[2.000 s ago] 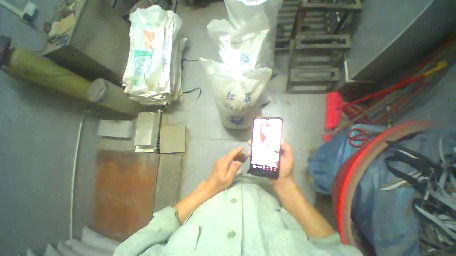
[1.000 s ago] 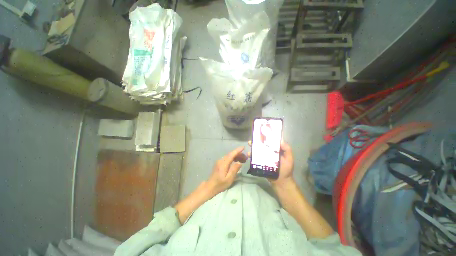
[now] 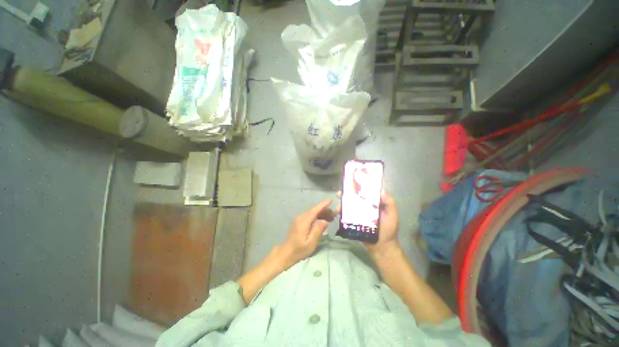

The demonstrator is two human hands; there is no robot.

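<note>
A smartphone with a black edge and a bright screen is held upright in front of my body, at the centre. My right hand holds it from behind and along its right edge. My left hand is bare, just left of the phone, with thumb and fingers apart and nothing in it. The hidden fingers of my right hand are behind the phone.
White woven sacks stand ahead on the grey floor. A pile of empty sacks lies ahead left. A slatted step stand is ahead right. A red-rimmed tub and a red-headed tool are right, a reddish-brown board left.
</note>
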